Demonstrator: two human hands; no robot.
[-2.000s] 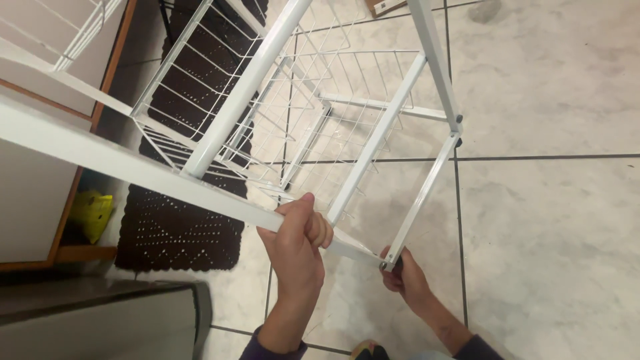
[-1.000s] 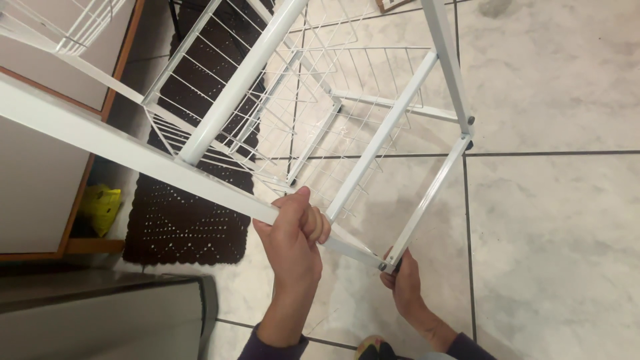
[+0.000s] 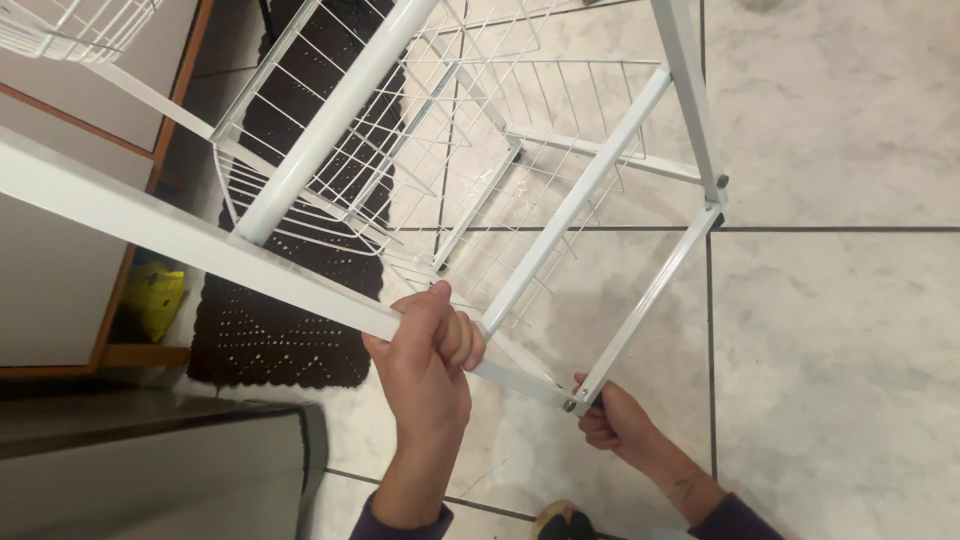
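Observation:
A white metal rack frame (image 3: 187,244) with wire baskets (image 3: 360,150) spans the view, tilted. My left hand (image 3: 431,341) is wrapped around one of its long square posts, thumb on top. At the lower corner of the frame, where a crossbar (image 3: 645,300) meets that post, my right hand (image 3: 611,416) has its fingers around a small black foot or cap, mostly hidden by the fingers. Similar black feet (image 3: 718,220) show at the other corner on the right.
A dark brown openwork rug (image 3: 285,330) lies on the tiled floor (image 3: 832,322) behind the rack. Cabinets with wooden edges (image 3: 67,247) stand at left, a yellow package (image 3: 154,300) in an opening. A grey appliance or cabinet (image 3: 187,472) fills the lower left. My foot (image 3: 562,521) is below.

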